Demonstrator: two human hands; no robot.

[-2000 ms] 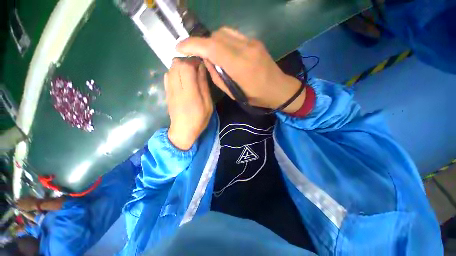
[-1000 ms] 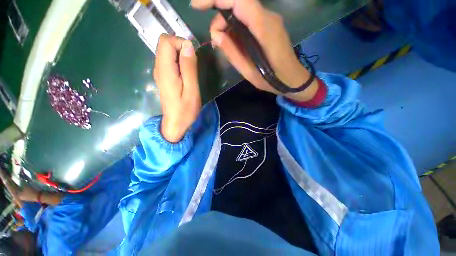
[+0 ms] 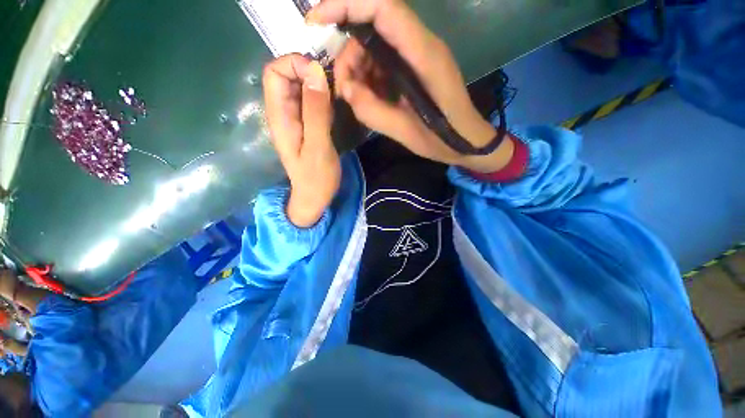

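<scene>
An open phone unit (image 3: 292, 29) lies at the top of the view, cut off by the picture's edge, its near end at my fingers. My left hand (image 3: 303, 135) has thumb and forefinger pinched together at that near end; what lies between them is too small to tell. My right hand (image 3: 412, 82) is closed around a slim dark tool (image 3: 402, 79) lying along the palm, one fingertip on the phone's right side. The tool's tip is hidden. A dark strap is on the right wrist.
A pile of small purple-pink components (image 3: 88, 132) lies on the green bench mat (image 3: 188, 77) at left. A thin pale strip (image 3: 173, 166) lies beside it. A pale curved rail (image 3: 37, 61) runs along the far left. Another person's blue sleeve (image 3: 106, 339) is at lower left, another at upper right.
The thin red line seen between my hands one second ago no longer shows. My right hand has come down to the phone's near end. The pile and rail sit farther left in view.
</scene>
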